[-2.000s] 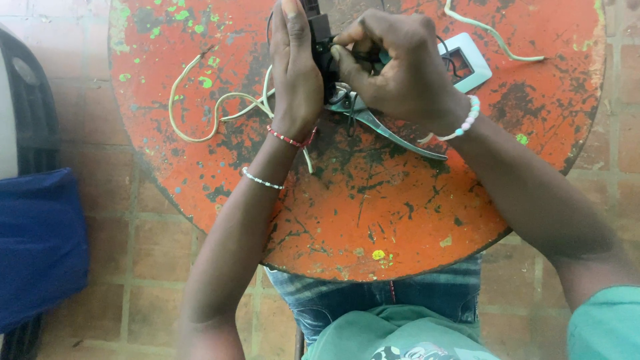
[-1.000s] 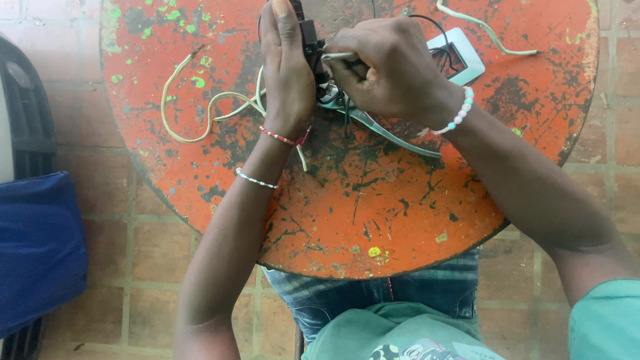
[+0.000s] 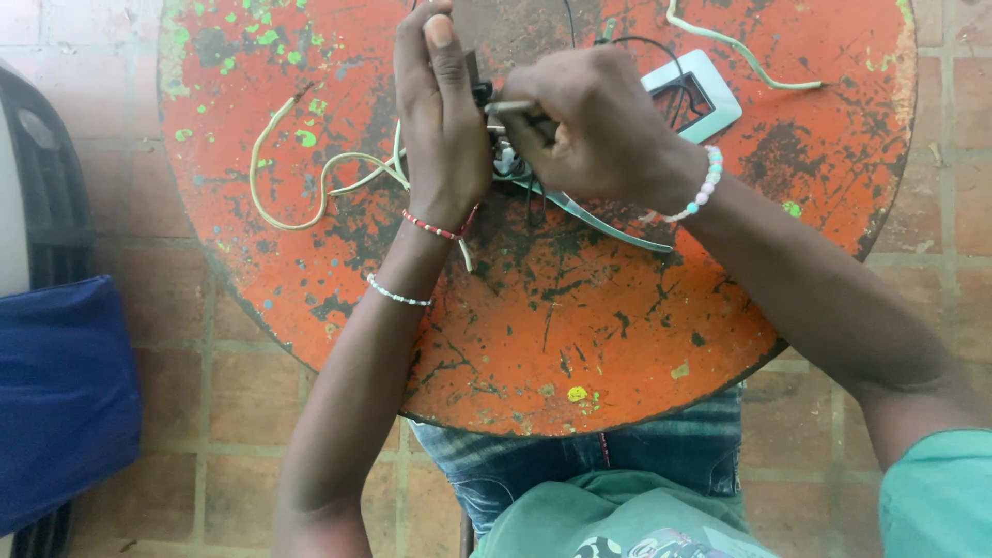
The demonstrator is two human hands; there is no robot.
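Observation:
Near the top middle of the table, my left hand (image 3: 446, 132) holds a small black part (image 3: 481, 94), mostly hidden by the fingers. My right hand (image 3: 597, 124) is closed around a thin, rod-like tool (image 3: 511, 108), whose end meets the black part; its kind cannot be told. Below the hands lies a metal hand tool with a long curved handle (image 3: 612, 229), its head partly covered. A thin black wire (image 3: 535, 203) loops beside it. A white rectangular frame (image 3: 721, 101) lies just right of my right hand, with black wire across it.
The round orange table (image 3: 542, 349) has worn, chipped paint. A pale cable (image 3: 291, 226) curls left of my left hand; another pale cable (image 3: 744, 53) lies at the upper right. A blue cloth (image 3: 62, 395) hangs over a dark object at the left.
My right hand's grip has shifted, and the rod-like tool now shows more plainly between its fingers. My left hand stays around the black part.

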